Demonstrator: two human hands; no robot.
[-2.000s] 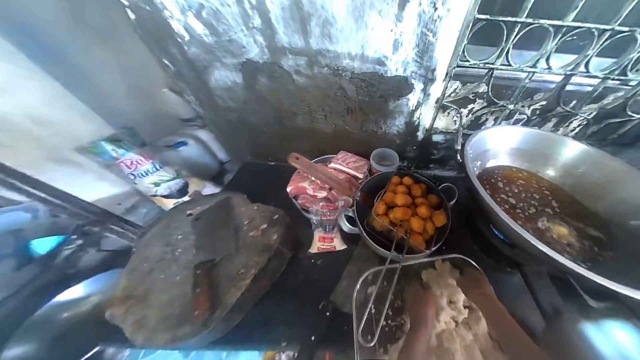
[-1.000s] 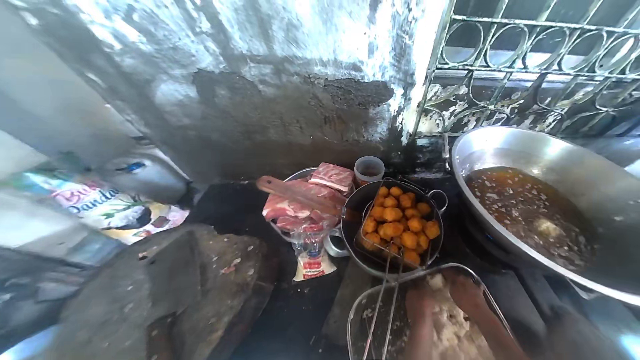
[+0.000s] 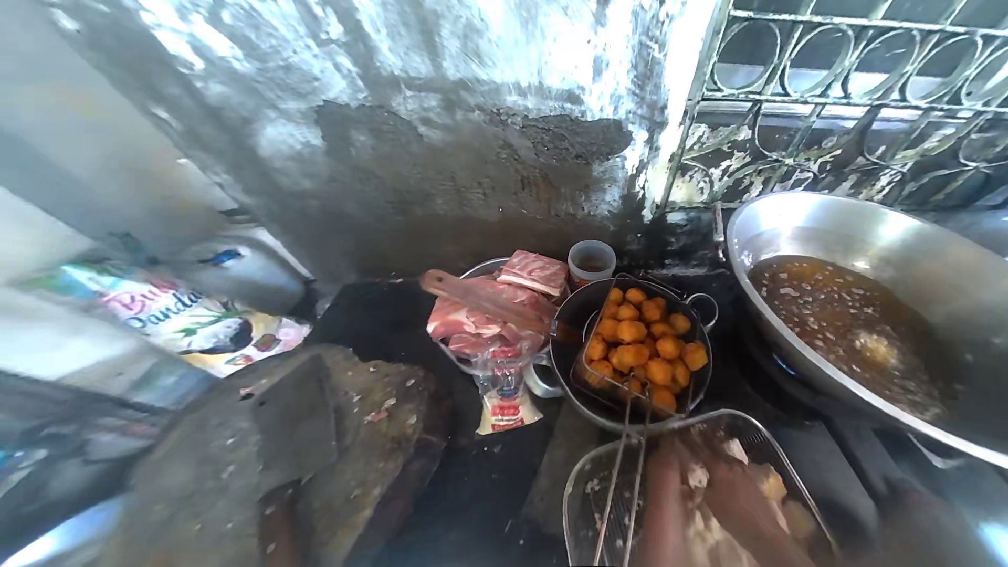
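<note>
Both of my hands are down in a clear rectangular tub [image 3: 579, 472] of pale, wet, battered pieces [image 3: 709, 531] at the bottom right. My left hand [image 3: 669, 472] and my right hand [image 3: 736, 488] are close together among the pieces; their fingertips are blurred and partly hidden. Just behind the tub, orange-brown fried balls [image 3: 634, 331] fill a wire basket in a dark pot [image 3: 563, 362]. The basket's long wire handle [image 3: 622, 488] reaches over the tub. To the right, a large metal wok [image 3: 811, 339] holds bubbling brown oil [image 3: 843, 315] with a pale lump [image 3: 876, 349] in it.
A round chopping block [image 3: 370, 441] with a cleaver [image 3: 295, 417] lies at left. Raw meat [image 3: 480, 311] fills a bowl, with a wooden-handled utensil [image 3: 488, 303] across it. Nearby are a seasoning packet [image 3: 504, 394] and a plastic cup [image 3: 591, 261]. A blue flame [image 3: 782, 364] shows under the wok.
My hands stay in the tub, and their position among the battered pieces has shifted. The view has moved somewhat.
</note>
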